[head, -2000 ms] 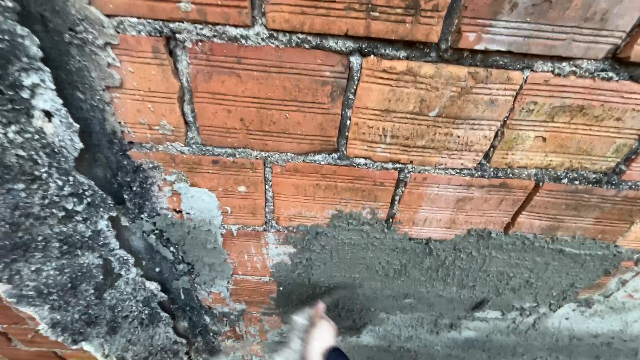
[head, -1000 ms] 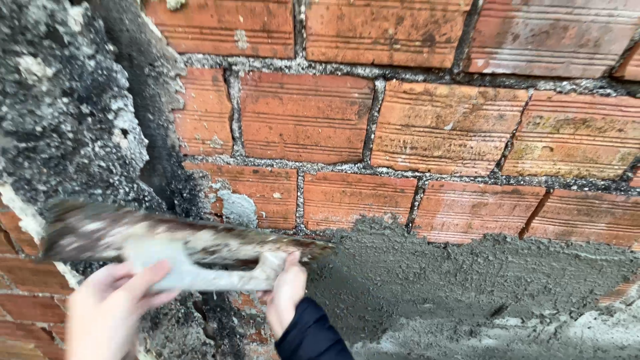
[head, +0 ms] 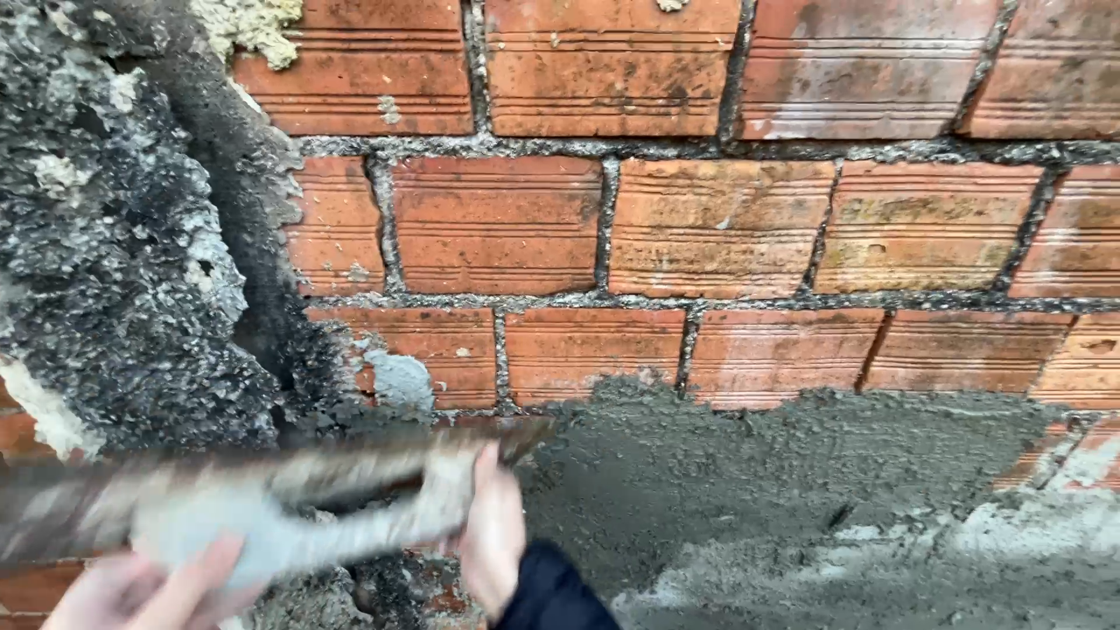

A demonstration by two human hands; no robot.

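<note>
A long mortar-stained plastering float (head: pixel 350 534) with a pale handle lies slantwise across the lower left, blurred. My right hand (head: pixel 494 534), in a dark sleeve, grips the right end of its handle. At the bottom left, the fingers of my left hand (head: pixel 166 586) close on the wide left part of the handle. Right of the float, wet grey mortar (head: pixel 744 481) covers the lower courses of the hollow-brick wall (head: pixel 717 227). The float's far left end is cut off by the frame, and its working face is hidden.
A rough, blackened mortar edge (head: pixel 114 262) runs down the left side, with a dark recess (head: pixel 262 297) beside it. Yellowish hardened foam or mortar (head: pixel 254 26) clings to the bricks at the top left. A small grey patch (head: pixel 398 381) sticks to the brick above the float.
Two seconds ago only one blurred hand showed, low in the middle. One second ago both hands were on the float, as now; it now sits lower against the wall.
</note>
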